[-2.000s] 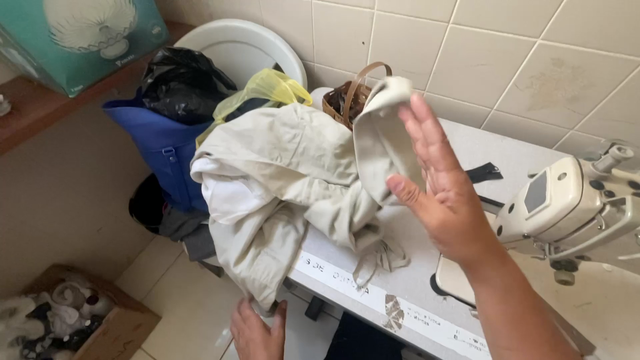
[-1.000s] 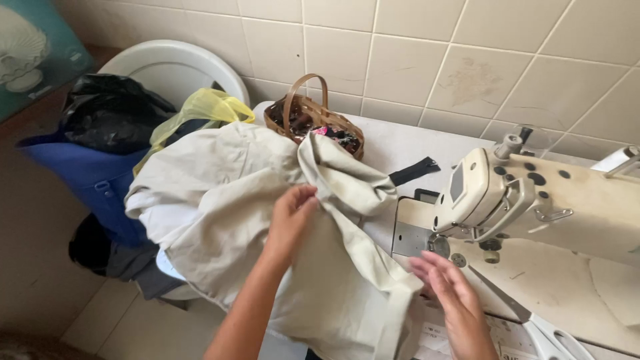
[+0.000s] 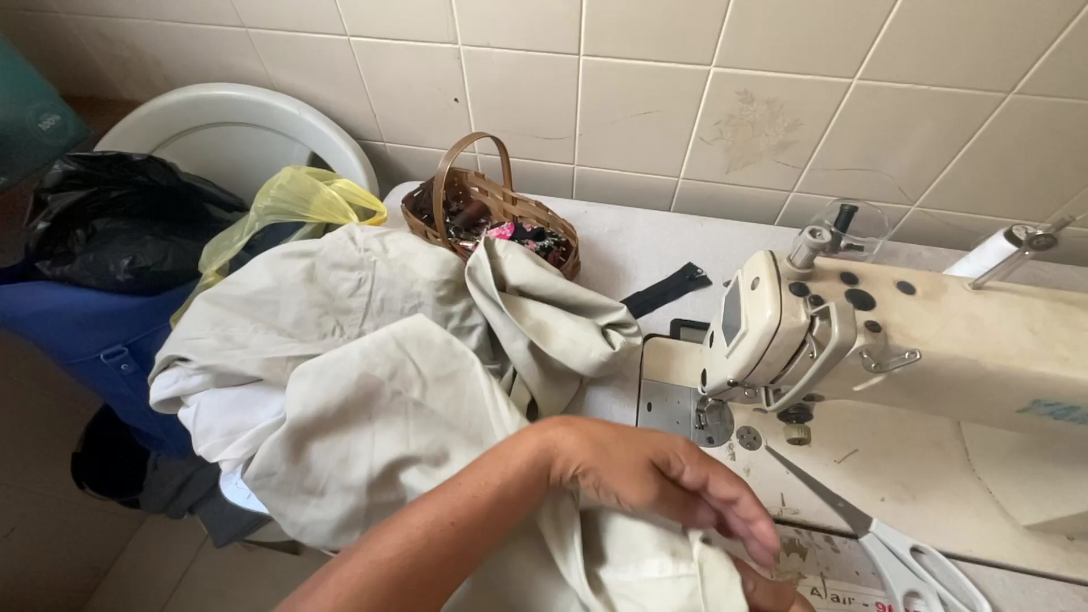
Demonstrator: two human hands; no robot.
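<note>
A large bundle of light beige cloth [image 3: 391, 408] lies heaped over the left end of the sewing table and runs down to the bottom edge. My left hand [image 3: 663, 484] reaches across from the lower left, over the cloth beside the machine; its fingertips point down and right, and whether they grip is hidden. Below it, my right hand [image 3: 769, 591] shows only in part at the bottom edge, against the cloth's right edge; its grip is not clear. The industrial sewing machine [image 3: 935, 331] stands to the right. Scissors with pale handles [image 3: 914, 552] lie right of my hands.
A wicker basket [image 3: 489, 200] holding scraps stands by the tiled wall. A black zipper [image 3: 667, 289] lies between cloth and machine. At left are a blue bag [image 3: 110, 340], black plastic [image 3: 127, 221], a yellow plastic bag [image 3: 280, 204] and a round white tub [image 3: 229, 102]. A white thread spool [image 3: 990, 251] stands behind.
My left hand has moved right, from the middle of the cloth to its right edge near my right hand. My right hand is now mostly out of view at the bottom. The view has shifted.
</note>
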